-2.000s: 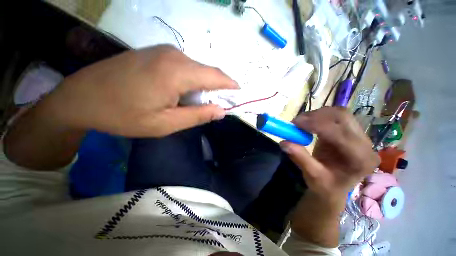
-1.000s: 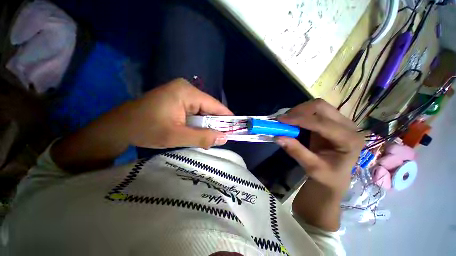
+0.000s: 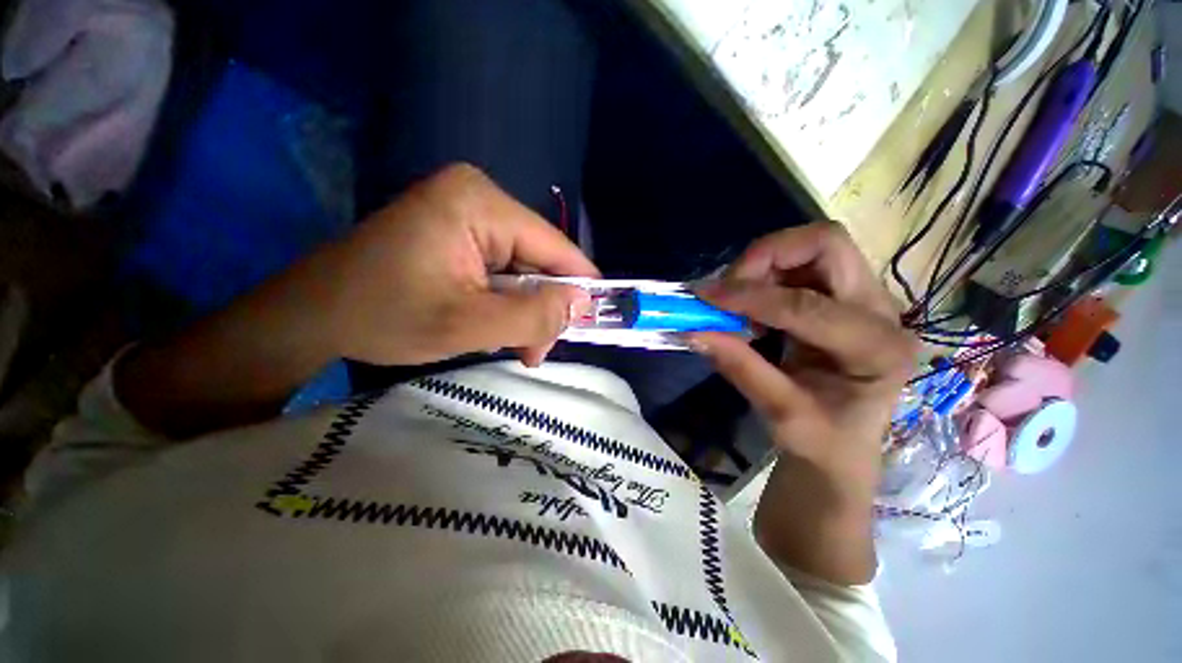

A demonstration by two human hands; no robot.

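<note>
A white neck fan housing [image 3: 635, 339] is held over the lap, its open side facing me. A blue cylindrical battery [image 3: 677, 312] lies in the channel between its white walls, with thin wires at its left end. My left hand [image 3: 434, 279] grips the housing's left part, thumb beside the wires. My right hand [image 3: 810, 337] holds the right end, fingers and thumb on either side of the housing and battery. The housing's two ends are hidden by the hands.
The pale bench with a marked white mat [image 3: 830, 78] is at upper right. A purple electric screwdriver [image 3: 1043, 136], dark cables, an orange item [image 3: 1078, 332], pink parts [image 3: 1031, 378], a white spool [image 3: 1042, 435] and tangled wires lie along the right side. Blue material [image 3: 246, 194] is at left.
Two seconds ago the battery was outside, over the bench edge, in my right hand. It then moved into the housing over the lap, and now sits a little further left and lower between the walls.
</note>
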